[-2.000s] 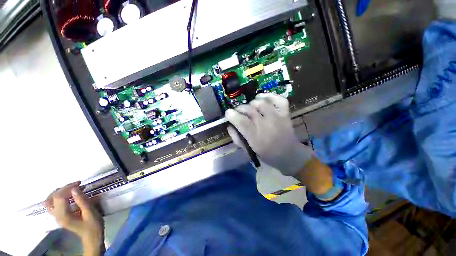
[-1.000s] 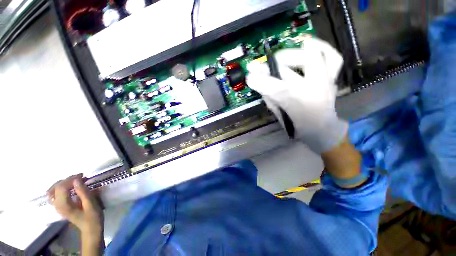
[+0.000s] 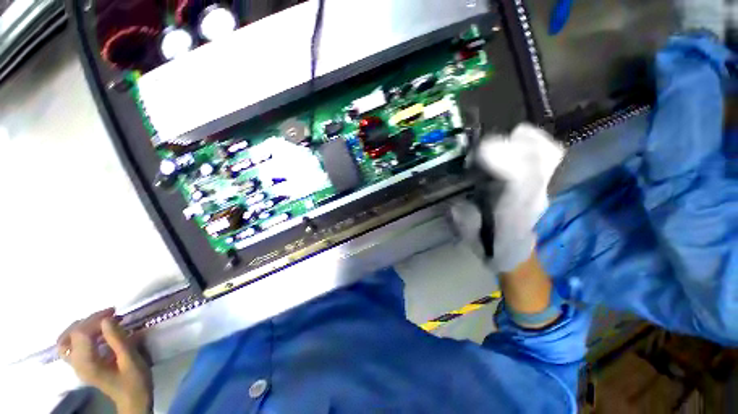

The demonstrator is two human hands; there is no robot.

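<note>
The green circuit board (image 3: pixel 315 162) lies in its black carrier (image 3: pixel 182 230), with a long silver heatsink (image 3: pixel 243 73) across it and a black cable over the heatsink. My right hand (image 3: pixel 514 190), in a white glove and blurred, is at the carrier's lower right edge, off the board's parts. It holds a slim black tool (image 3: pixel 487 214); the tool's tip cannot be made out. My bare left hand (image 3: pixel 105 356) rests at the conveyor rail at lower left, fingers slightly curled, holding nothing visible.
The silver conveyor rail (image 3: pixel 324 267) with its dark chain (image 3: pixel 611 123) runs below the carrier. Dark red coils (image 3: pixel 129 48) and round capacitors (image 3: pixel 217 23) stand at the upper left. A pale plate (image 3: pixel 73 186) lies left. Another person's blue sleeve (image 3: pixel 688 186) is at right.
My right hand moved from the board's lower middle to over its right part, then down to the carrier's lower right edge, tool still held. My left hand stays at the rail.
</note>
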